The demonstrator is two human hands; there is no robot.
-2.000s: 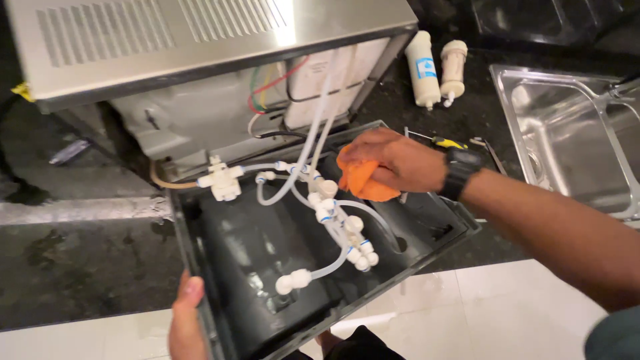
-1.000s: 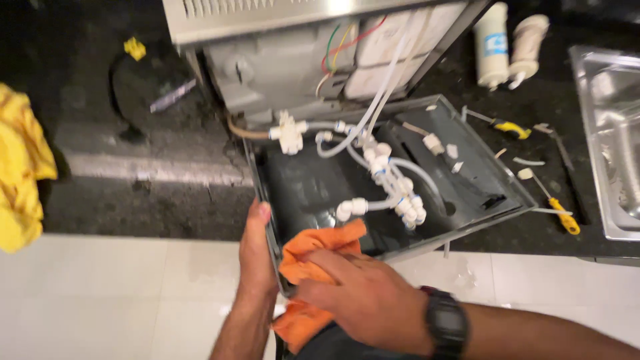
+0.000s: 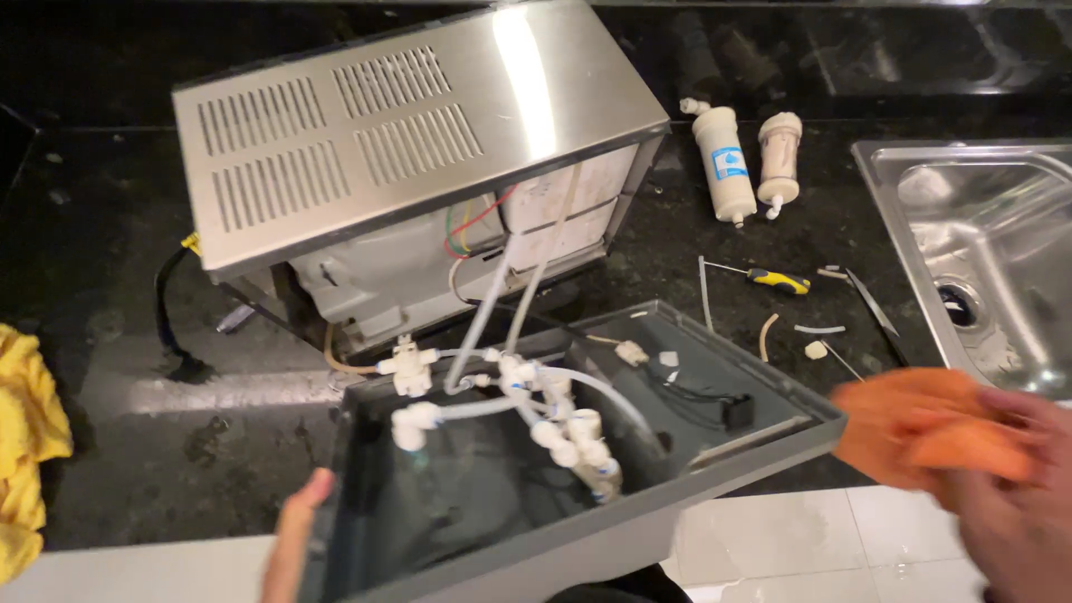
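My left hand point(image 3: 295, 536) grips the left side of a dark grey plastic panel point(image 3: 737, 469), its inner side up. An orange cloth point(image 3: 930, 431) is bunched in my right hand point(image 3: 1009, 494), off the panel's right corner and blurred. White push-fit fittings point(image 3: 578, 440) and clear tubes lie in the panel, with a white valve point(image 3: 411, 366) at its back edge. Two tubes point(image 3: 544, 251) run from there up into a stainless steel appliance housing point(image 3: 419, 126), whose open side shows red, green and yellow wires point(image 3: 469, 226). A black connector point(image 3: 738, 411) lies at the panel's right.
Two filter cartridges point(image 3: 725, 172) point(image 3: 780, 159) lie behind, left of a steel sink point(image 3: 888, 184). A yellow-and-black screwdriver point(image 3: 779, 281), a knife point(image 3: 875, 310) and tube offcuts point(image 3: 819, 329) lie on the black stone counter point(image 3: 251, 469). A yellow cloth point(image 3: 29, 444) hangs at far left.
The orange cloth, in my right hand, has moved from the panel's front left edge to beyond its right corner. My left hand stays on the panel's left side.
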